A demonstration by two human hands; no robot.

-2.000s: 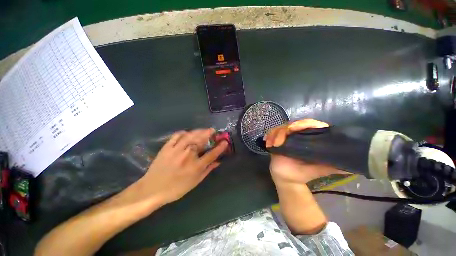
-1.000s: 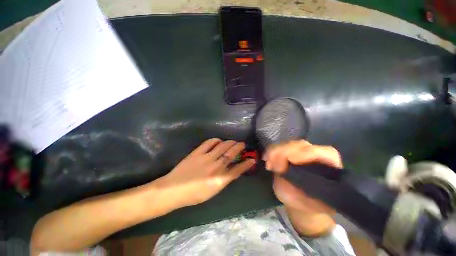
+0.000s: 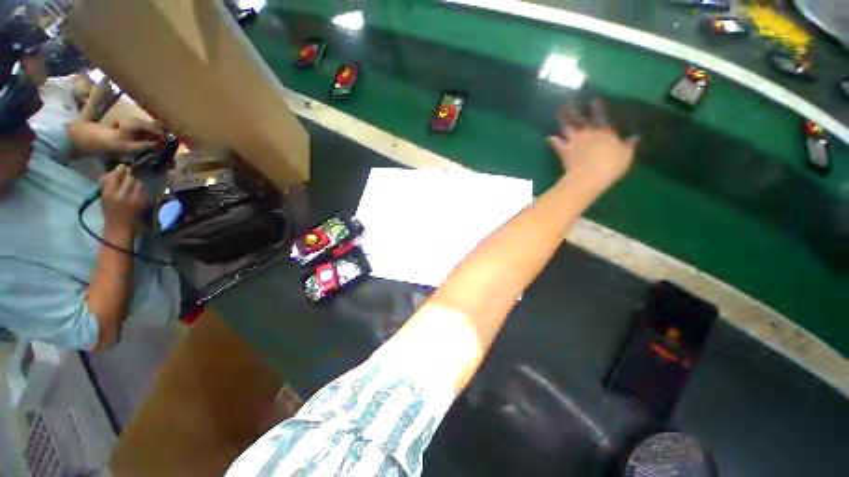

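Observation:
My left hand is stretched out over the green conveyor belt. Its fingers are spread and slightly blurred, and nothing shows in it. Several electronic units with red parts lie spaced on the belt; one unit lies left of my hand. Two more units lie on the dark mat beside the white paper, the upper one and the lower one, close together. My right hand and the screwdriver are not in view.
A black smartphone lies on the mat at the right, with the round dish below it, cut off by the bottom edge. A cardboard divider stands at the left, beside a black bag. A person in light blue works beyond it.
The view has swung left towards the conveyor. My left hand has left the small unit on the mat and reached out over the belt. My right hand and the screwdriver have gone out of view.

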